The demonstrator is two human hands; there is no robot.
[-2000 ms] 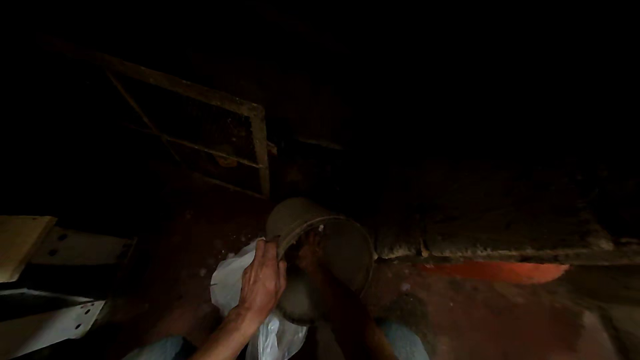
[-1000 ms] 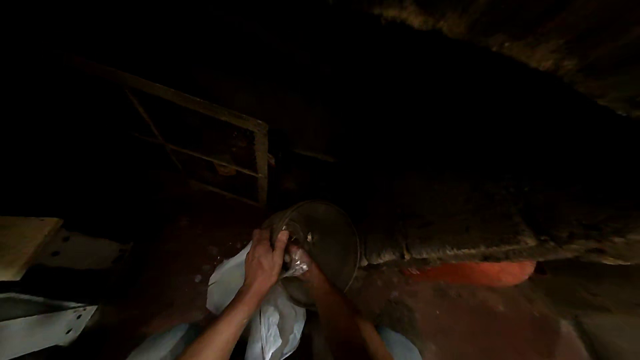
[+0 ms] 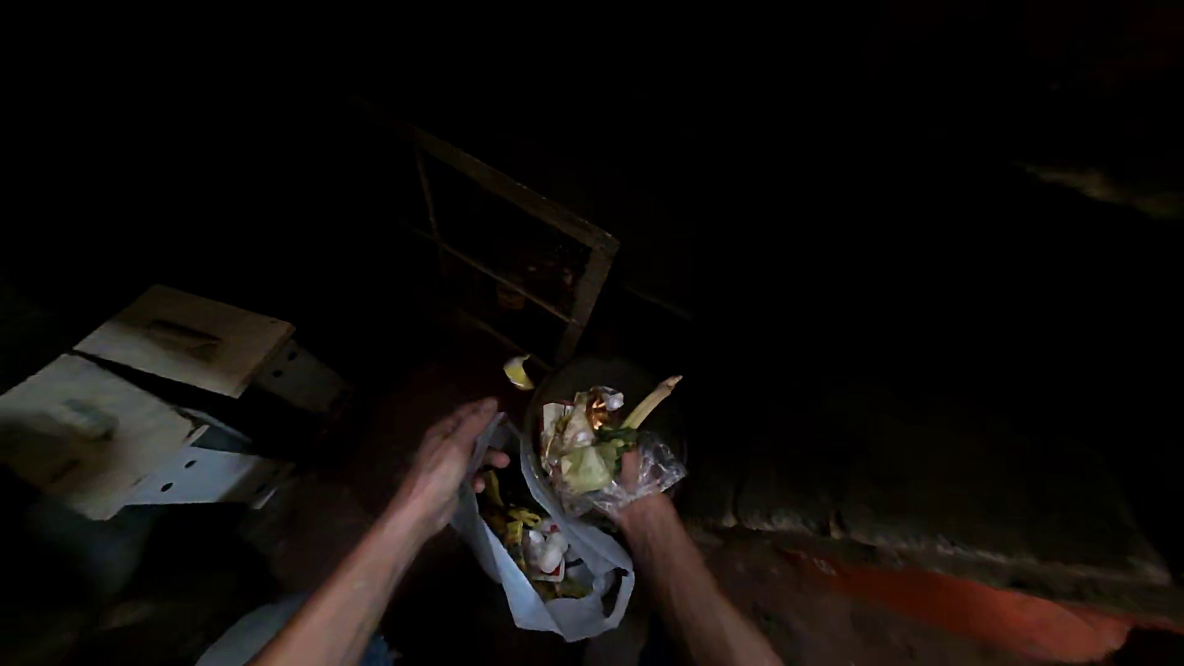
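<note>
A white plastic bag (image 3: 536, 606) gapes below my hands, with food scraps and crumpled wrappings inside. My left hand (image 3: 453, 462) grips the bag's upper left edge. Just above and to the right stands a round dark bucket (image 3: 683, 416). Scraps show at its mouth: a pale stalk (image 3: 652, 401), green leaves, crumpled paper and clear plastic film (image 3: 659, 462). My right hand (image 3: 638, 495) is among these scraps, its fingers mostly hidden by film and leaves; its hold is unclear. A yellowish peel (image 3: 518, 372) lies beside the bucket's upper left rim.
At the left are pale drawer-like boxes (image 3: 185, 338) with holes in their sides. A metal frame with crossbars (image 3: 592, 287) stands beyond the bucket. At the right runs a rough ledge (image 3: 925, 546), with an orange-red surface (image 3: 980, 606) below it. Much of the view is dark.
Scraps and film now show at the bucket's mouth, where earlier its dark inside or base was seen. The bag now gapes, its contents visible. The view has swung left.
</note>
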